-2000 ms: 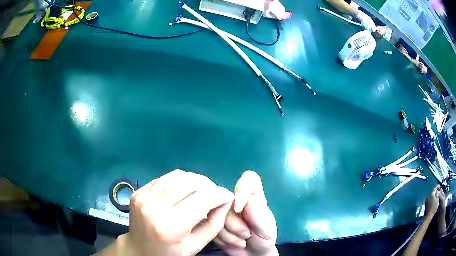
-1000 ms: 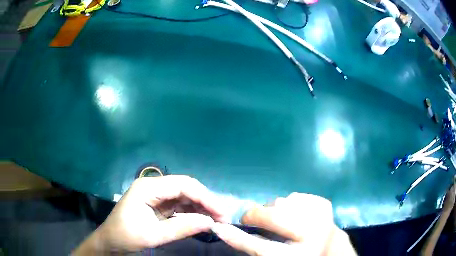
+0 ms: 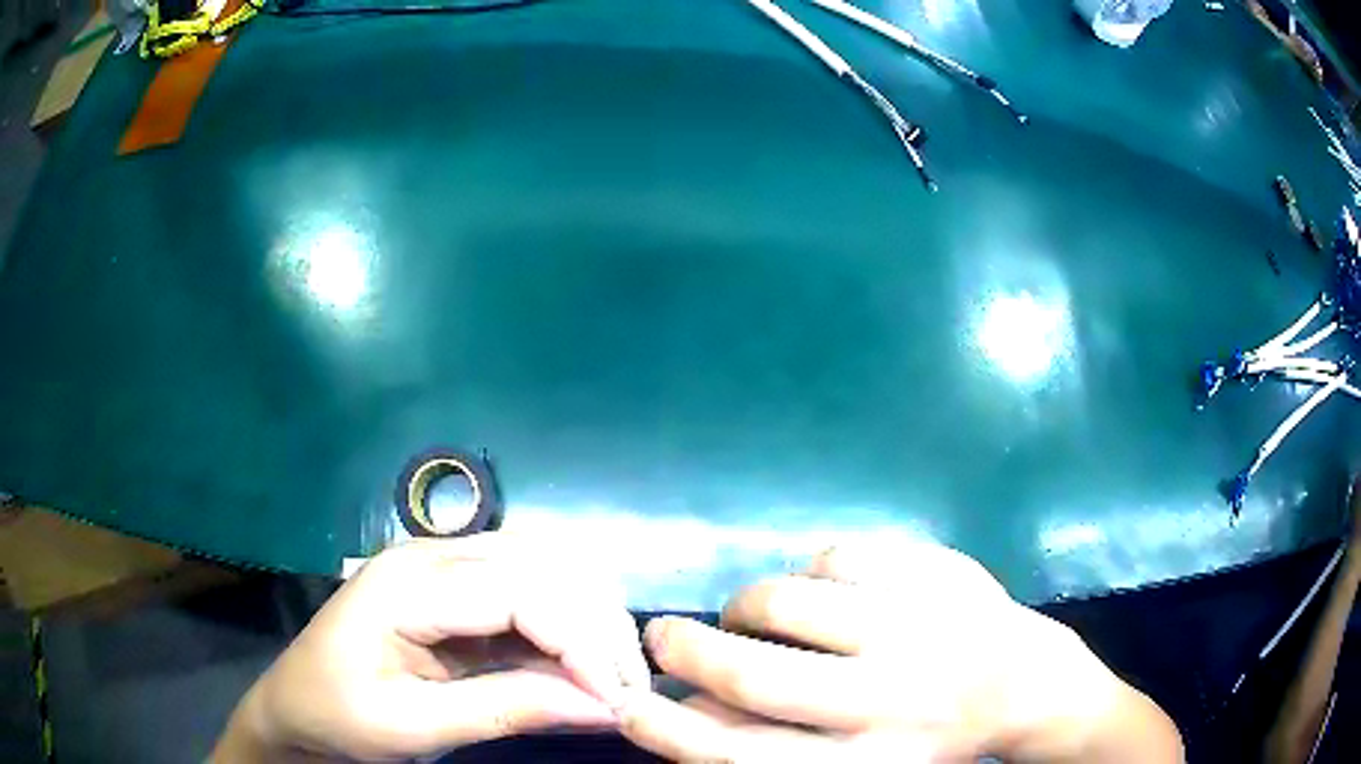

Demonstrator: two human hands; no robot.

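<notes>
My left hand point(image 3: 448, 649) and my right hand point(image 3: 881, 664) are at the bottom centre, in front of the table's near edge. Their fingertips meet, with thumb and fingers pinched together. Whatever may be between the fingertips is hidden or too small to tell. A roll of black tape point(image 3: 406, 493) with a yellow-tan core lies flat on the green table point(image 3: 627, 329), just beyond my left hand. Two white cable assemblies point(image 3: 814, 45) with dark ends lie at the top centre, cut off by the picture's top edge.
A harness pile point(image 3: 1284, 358), white with blue ends, lies at the right. A coworker's arm point(image 3: 1313, 672) shows at the lower right. A yellow coiled item point(image 3: 187, 30) lies on an orange strip point(image 3: 176, 97) at the upper left. A white fan point(image 3: 1119, 15) is cut off at the top.
The view has tilted down, so the cables and fan sit higher and the tape roll shows whole. My hands have parted from their tight cluster and spread wider, with fingertips still meeting.
</notes>
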